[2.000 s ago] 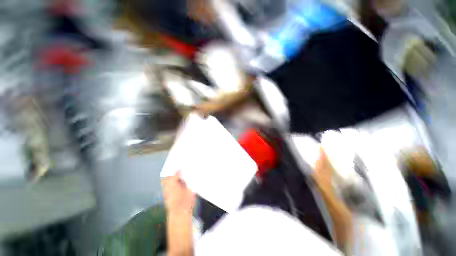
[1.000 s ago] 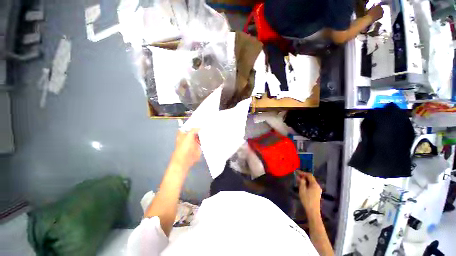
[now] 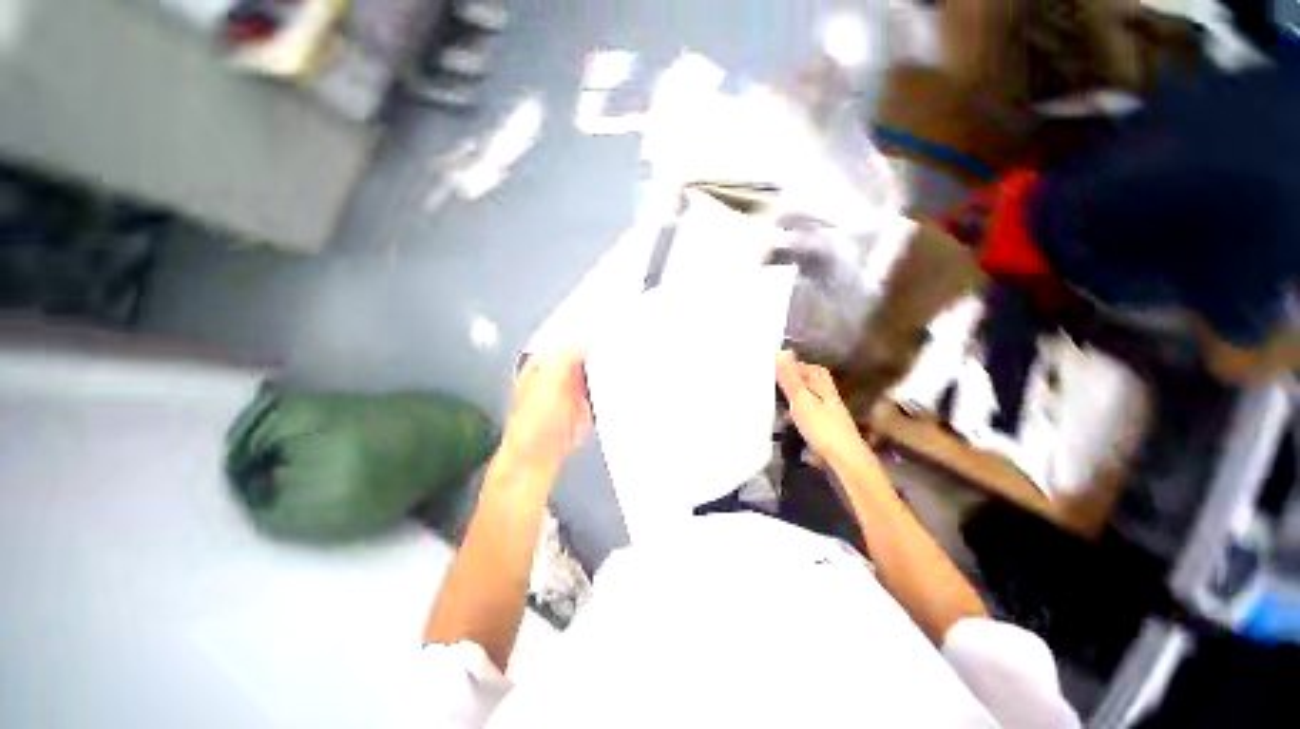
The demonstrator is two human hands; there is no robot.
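White paper sheets (image 3: 692, 378) are held in front of my body, with their faces washed out so no print can be read. My left hand (image 3: 553, 403) is closed on the left edge of the sheets. My right hand (image 3: 808, 396) is at their right edge, its fingers bent against the paper. A second sheet edge shows at the left, behind the front one. A small dark strip shows near the top left of the sheets.
A green sack (image 3: 349, 459) lies at the left. Clear plastic bags (image 3: 855, 171) and brown cardboard boxes (image 3: 927, 306) stand ahead and to the right. A person in dark clothing (image 3: 1169, 200) is at the upper right, blurred. A table edge (image 3: 1226, 484) is at the far right.
My view has turned left, so the boxes and tables have shifted right. My right hand has come up from beside the table to the sheets, which are now spread flatter between both hands.
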